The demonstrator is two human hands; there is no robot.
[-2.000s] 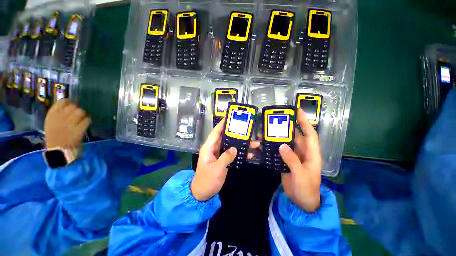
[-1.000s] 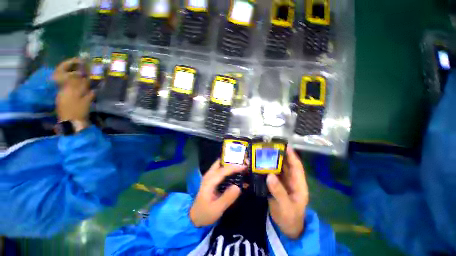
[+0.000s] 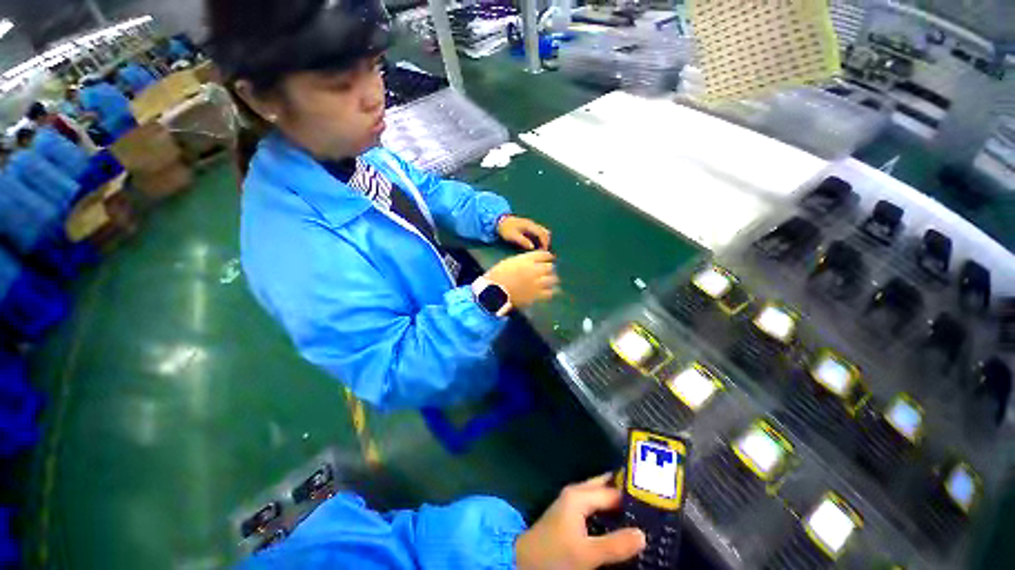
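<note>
My left hand (image 3: 577, 532) is at the bottom edge, partly cut off, with its fingers and thumb on a black keypad phone (image 3: 654, 473). The phone's screen is lit white with blue marks inside a yellow frame, and its lower end is cut off or dark. A bit of yellow and black shows just left of it; I cannot tell if that is a second phone. My right hand is not in view. Right of my left hand, a clear tray (image 3: 581, 362) holds several face-up phones with lit screens, such as one phone (image 3: 762, 450).
A worker in a blue smock (image 3: 334, 267) stands at the left, hands together over the green bench (image 3: 601, 234). Behind the lit phones are several dark phones (image 3: 837, 267). A white board (image 3: 679, 156) lies beyond. A tray with dark items (image 3: 262, 520) shows low at the left.
The view has swung left and up, bringing in the neighbouring worker. The phone by my left hand remains lit. My right hand has left the picture.
</note>
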